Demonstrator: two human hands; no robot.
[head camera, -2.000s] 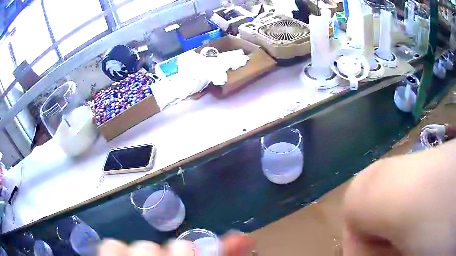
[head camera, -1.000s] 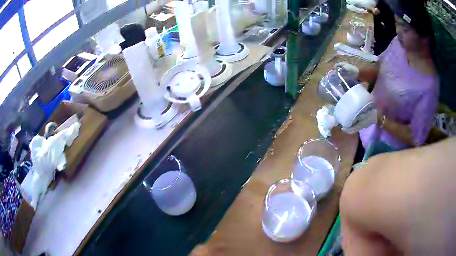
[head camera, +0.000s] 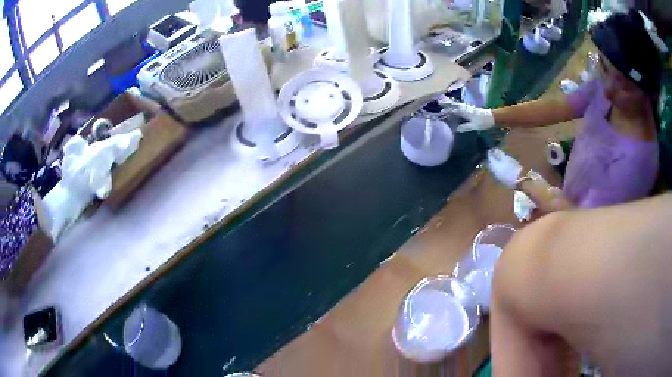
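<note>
Two clear cup-shaped housings with milky lower parts are close together on the brown cardboard: the nearer housing (head camera: 435, 324), and a farther housing (head camera: 480, 274) partly hidden by my bare arm. Another housing (head camera: 152, 339) is on the dark green belt at lower left. A bit of clear rim shows at the bottom edge. My bare bent arm fills the lower right. Neither of my hands shows; they are out of the picture or hidden.
A worker in a purple top (head camera: 611, 147) reaches with white gloves to a housing (head camera: 427, 140) on the belt. The white shelf (head camera: 199, 199) holds white stands (head camera: 254, 96), a fan-like unit (head camera: 195, 70), a carton with white cloth (head camera: 88, 169) and a phone (head camera: 40, 326).
The view has swung; the belt housing now appears farther down and left. The other worker's gloved hand now reaches to the far belt housing and no longer holds the white-based housing.
</note>
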